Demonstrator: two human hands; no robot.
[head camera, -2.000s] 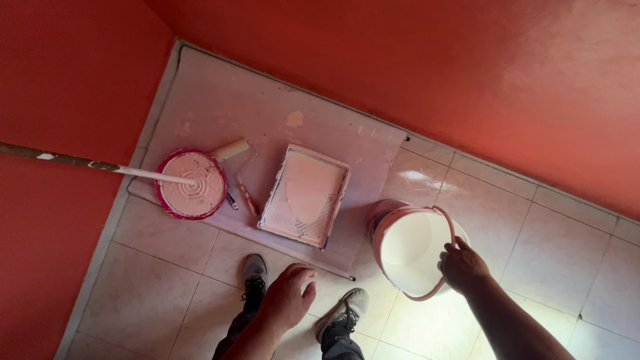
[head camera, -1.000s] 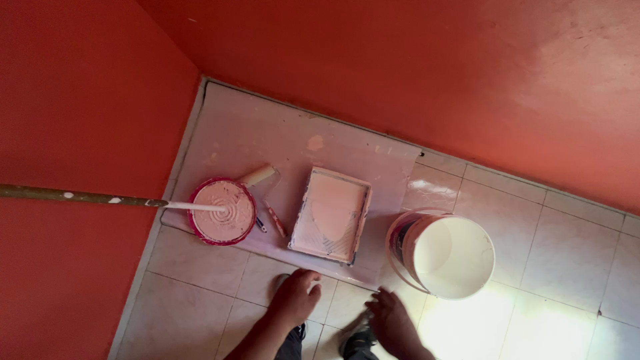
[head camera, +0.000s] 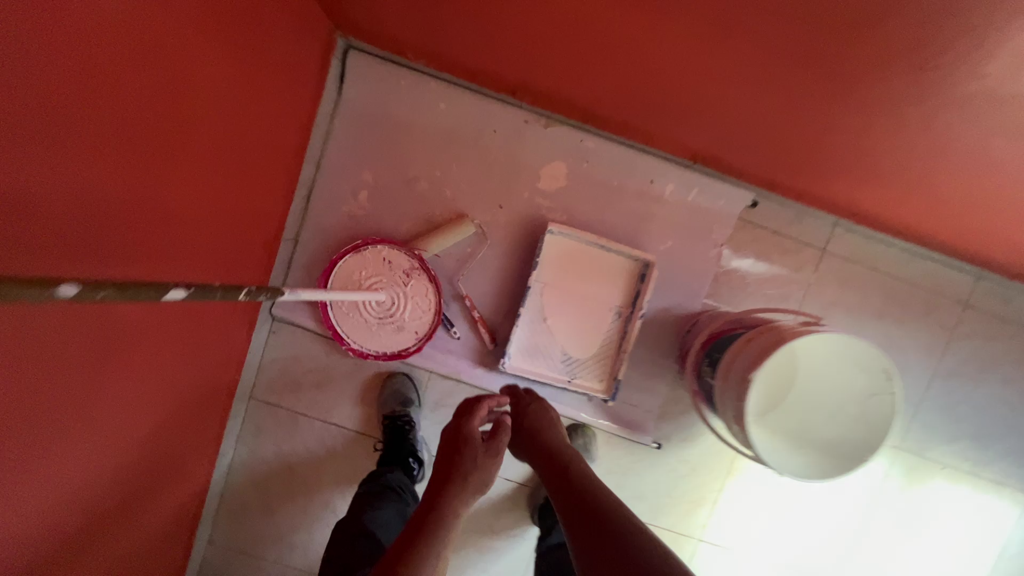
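My left hand (head camera: 472, 444) and my right hand (head camera: 534, 424) are close together below the paint tray (head camera: 584, 304), fingers bent; whether they touch is unclear. No object shows in either. Pink paint lies in the tray. To its left, a paint roller (head camera: 448, 237) with a red handle and a small brush (head camera: 450, 326) rest beside a round bucket of pink paint (head camera: 368, 320). A pole (head camera: 160, 291) reaches from the left edge, its pale end over that bucket's paint. At the right stands a bucket (head camera: 728, 368) with a white round shape (head camera: 824, 406) at its top.
A paint-spotted pink sheet (head camera: 464, 144) covers the tiled floor (head camera: 300, 384) in the corner between two red walls (head camera: 144, 160). My shoes (head camera: 399, 394) stand along the sheet's near edge. Bright light falls on the tiles at the lower right.
My right hand was on the rim or handle of the right bucket two seconds ago. It has let go and moved left, beside my left hand. The white round shape now sits differently on that bucket.
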